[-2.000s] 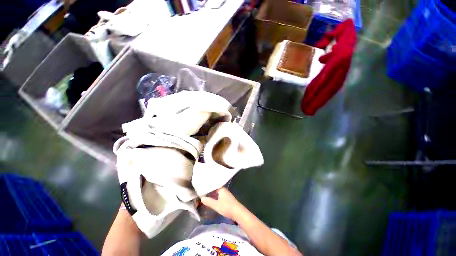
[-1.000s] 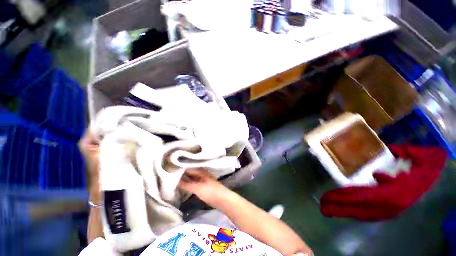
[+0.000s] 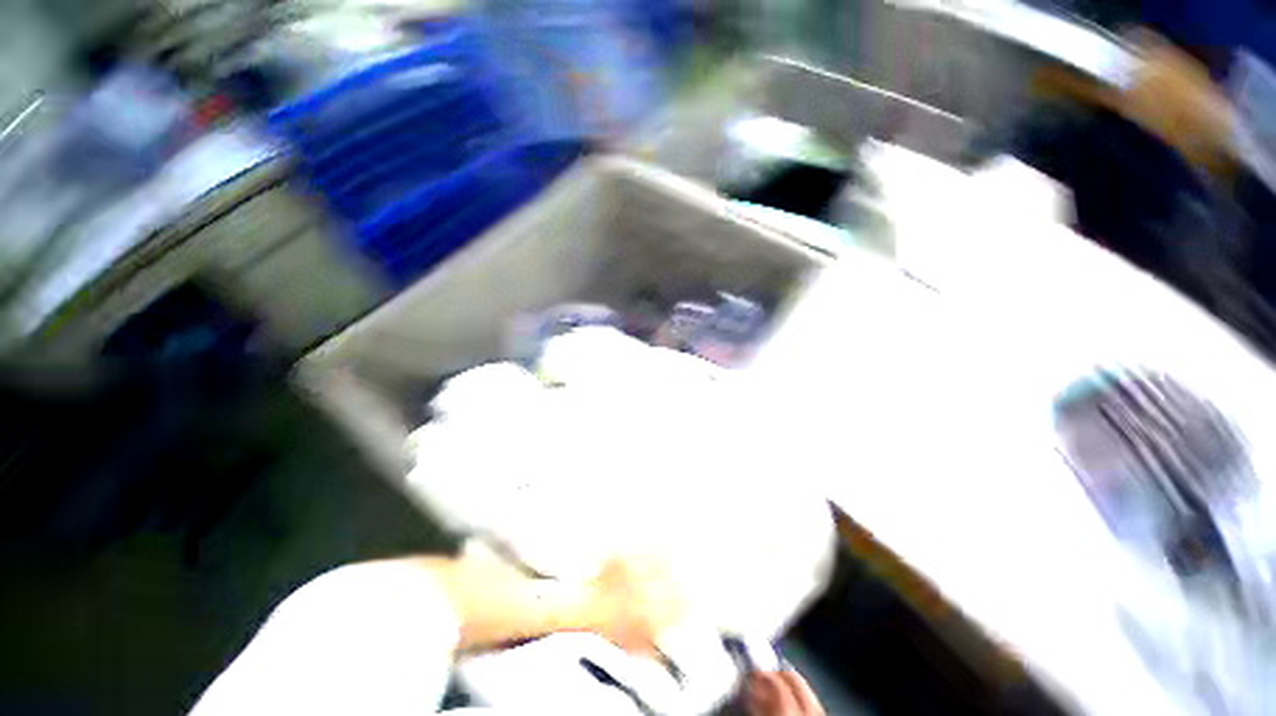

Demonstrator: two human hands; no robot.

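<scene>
The cream garment [image 3: 630, 448] is a bunched, overexposed heap in front of me, over the near part of a grey-beige fabric bin [image 3: 476, 287]. My left hand [image 3: 637, 599] is blurred at the garment's lower side and holds it; its fingers are partly lost in the bright cloth. My right hand [image 3: 784, 691] is cut off by the bottom edge; only some fingers show beside the garment's lower edge, and their grip is unclear. Clear plastic bags [image 3: 714, 325] lie inside the bin behind the garment.
The white-topped table [image 3: 966, 420] adjoins the bin on the right, with the blurred thread spools [image 3: 1154, 441] on it. Another bin [image 3: 868, 105] with dark and pale contents stands behind. Blue crates [image 3: 420, 147] are at upper left, beside another table [image 3: 140, 231]. A person's arm [image 3: 1182, 105] shows at upper right.
The view has swung left, so the table and spools now appear further right and lower. The stool and red garment have left the picture. The cream garment is still in front of me.
</scene>
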